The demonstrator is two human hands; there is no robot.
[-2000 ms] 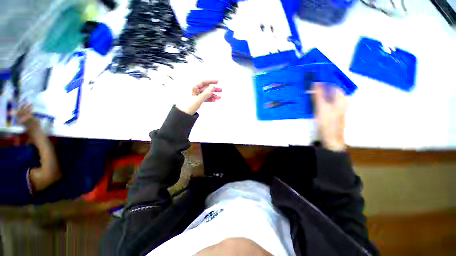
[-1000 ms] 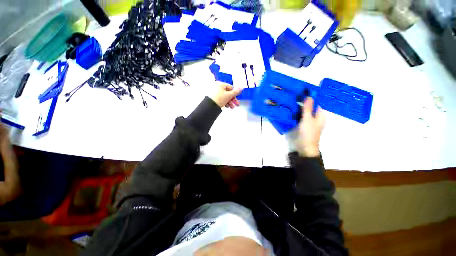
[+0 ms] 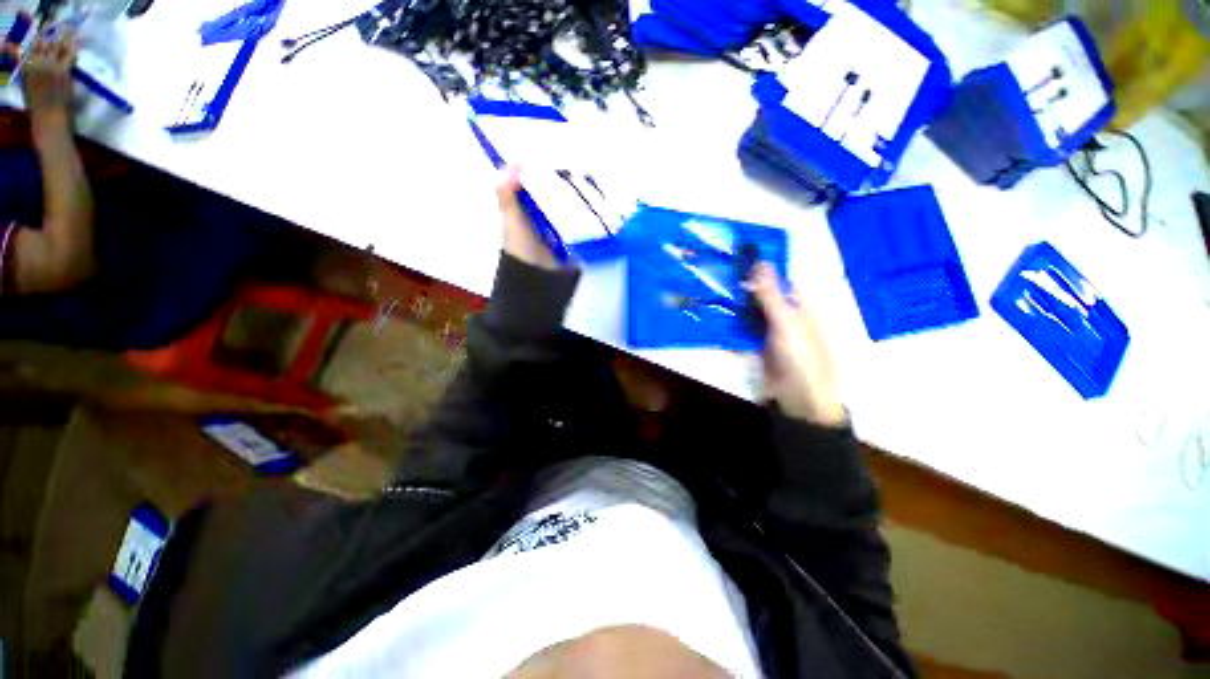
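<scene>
My right hand (image 3: pixel 786 332) holds a blue tray (image 3: pixel 664 299) by its right side, near the table's front edge. Dark cable parts with plugs show in the tray. My left hand (image 3: pixel 520 219) holds a white printed sleeve (image 3: pixel 571 186) with blue ends, by its left edge. The sleeve's lower right end meets or overlaps the tray's upper left corner; whether the tray is inside it I cannot tell. A flat blue tray (image 3: pixel 905 261) lies right of my right hand, and a glossy blue tray or stack (image 3: pixel 1062 318) lies further right.
A black cable pile (image 3: pixel 531 40) lies at the back. Stacked printed sleeves (image 3: pixel 856 93) and another stack (image 3: pixel 1055 93) stand at back right, with a cord loop (image 3: pixel 1121 186). A person's arm (image 3: pixel 53 173) shows at left. A carton (image 3: pixel 67 464) holds packs on the floor.
My left hand now holds a printed sleeve and has raised it beside the tray. My right hand still holds the tray, now nearer the front edge. The view has turned and shifted left.
</scene>
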